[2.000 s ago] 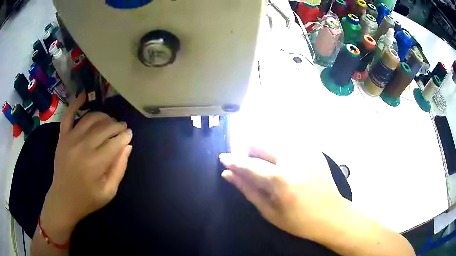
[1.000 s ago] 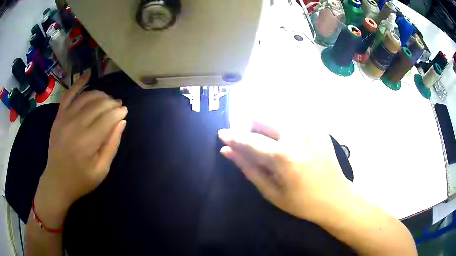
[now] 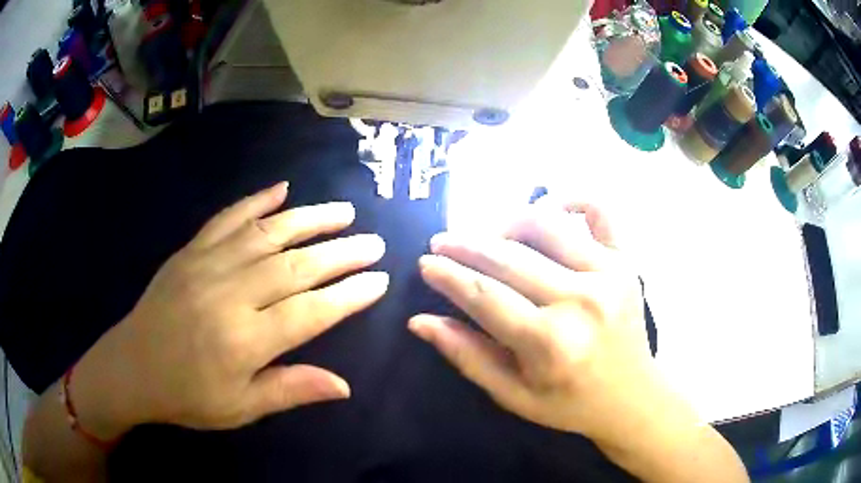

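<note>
The matte dark jacket cloth lies under both hands and runs up under the silver two-pronged presser foot. My left hand lies flat on the cloth, left of and below the foot, fingers spread and palm down. My right hand lies at the cloth's right edge, below and right of the foot, with fingertips on the cloth and fingers apart. Neither hand pinches the cloth. The needle cannot be made out. Glare hides the machine bed right of the foot.
The cream machine head stands above the foot. A small black box with two yellowish squares is left of it. Thread cones stand at the right and more thread cones at the left. A flat black rectangle lies far right.
My left hand has moved right from beside the black box onto the cloth near the foot and spread its fingers. My right hand stays near the foot, fingers more spread. The view has shifted.
</note>
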